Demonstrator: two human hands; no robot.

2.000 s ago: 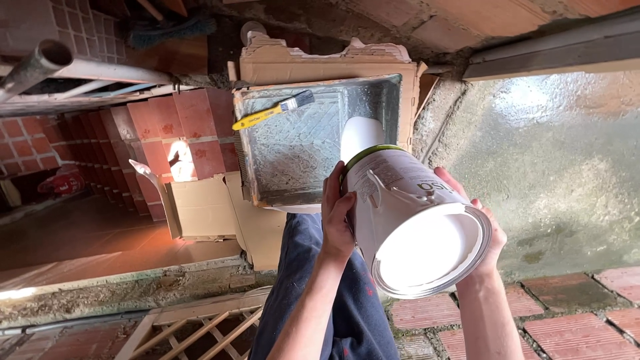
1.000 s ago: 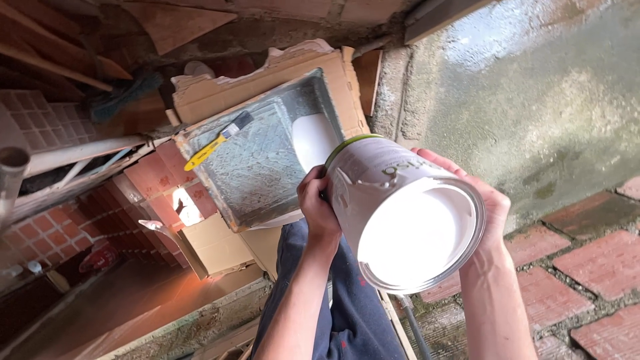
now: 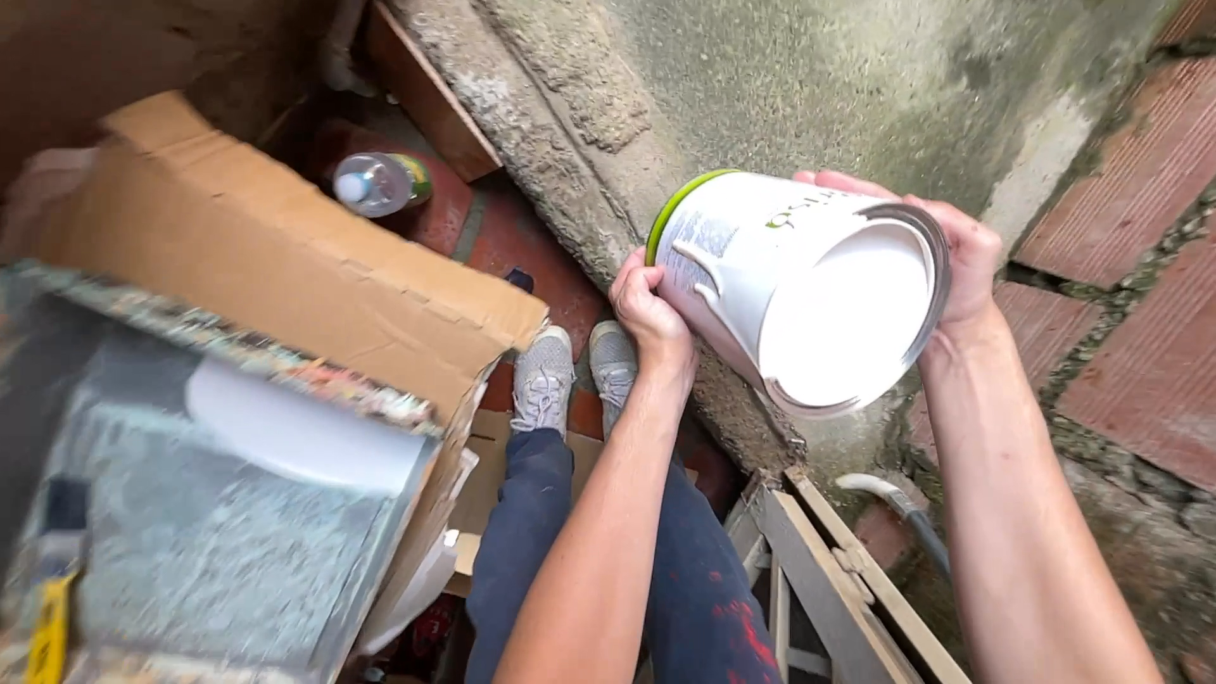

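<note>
A white metal paint can [image 3: 731, 228] with a green rim is held tilted between both hands, white paint showing at its wide end and drips running down its side. My left hand [image 3: 654, 309] grips it near the green rim. On the right, my right hand [image 3: 964, 256] wraps around the can beside its metal rim. To the lower left lies a paint tray [image 3: 228, 541] holding a pool of white paint [image 3: 294, 427]. A paintbrush with a yellow handle [image 3: 52, 617] rests at the tray's left side.
Torn cardboard [image 3: 313, 275] borders the tray. A clear plastic bottle [image 3: 380, 184] stands beyond it. A rough concrete ledge [image 3: 560, 123] and brick wall [image 3: 1149, 351] flank the can. A wooden frame [image 3: 826, 579] and grey hose [image 3: 917, 522] are below it.
The can, held in both hands, has moved away from the tray and now is over by the concrete ledge. The view has swung strongly.
</note>
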